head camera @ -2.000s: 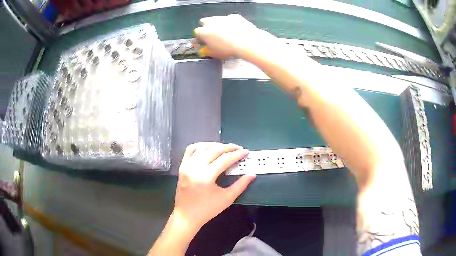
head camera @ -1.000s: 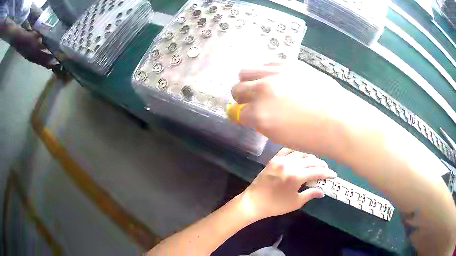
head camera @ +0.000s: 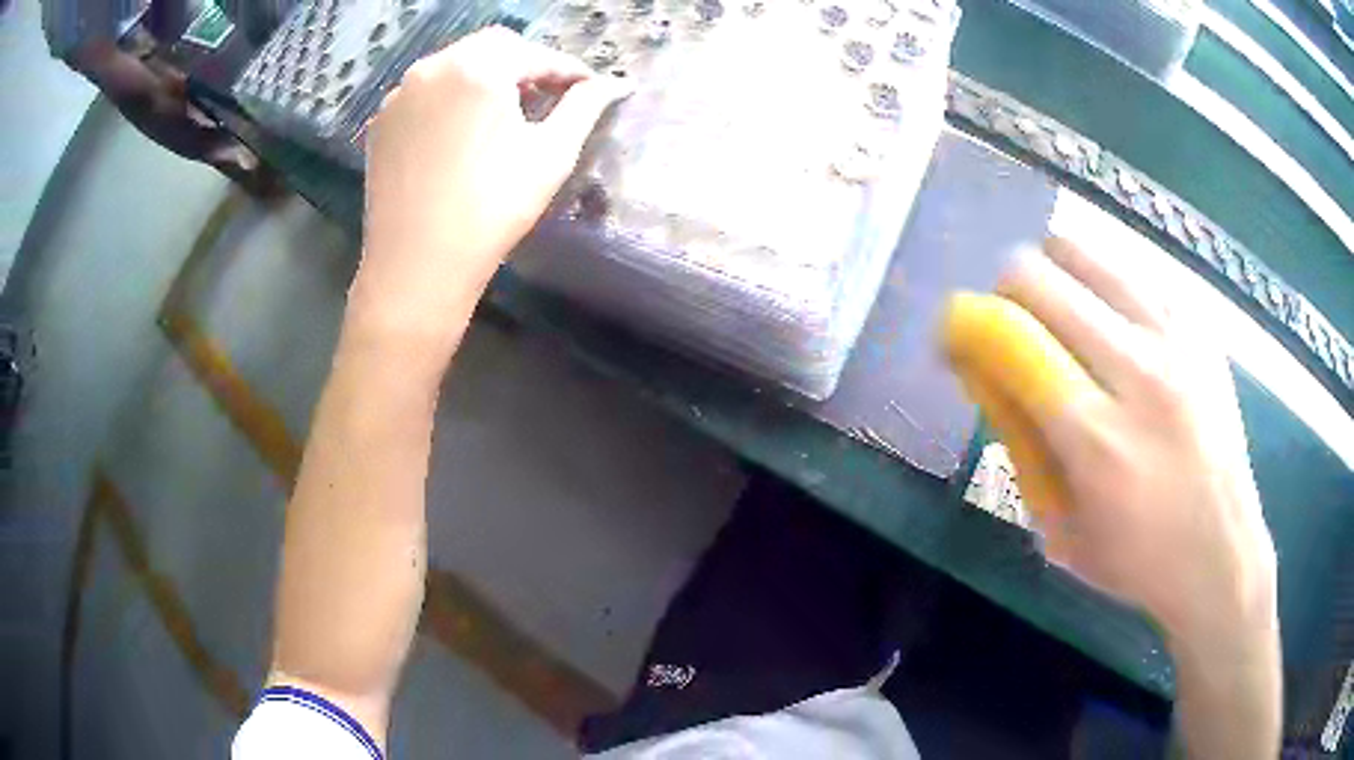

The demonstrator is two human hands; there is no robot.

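The clear tray stack (head camera: 713, 282) with round pockets stands at the upper middle; dark round parts sit in some pockets. My left hand (head camera: 468, 164) is over the stack's left side, its thumb and index fingertips close together at the top tray; whether they pinch anything is unclear. My right hand (head camera: 1143, 431) is blurred, right of the stack, with yellow finger cots on thumb and index finger. A white strip (head camera: 995, 483) shows in part beside it, mostly hidden behind the hand. I cannot tell whether the right fingers hold anything.
A grey board (head camera: 950, 297) lies under and right of the stack. A second tray stack (head camera: 319, 67) is at the upper left, another (head camera: 1136, 30) at the top right. A patterned strip row (head camera: 1129, 186) runs along the rear. A dark limb-like shape (head camera: 164, 112) shows upper left.
My left hand has left the white strip and moved up-left onto the tray stack. My right hand has moved from the stack down-right towards the strip. The view has shifted slightly.
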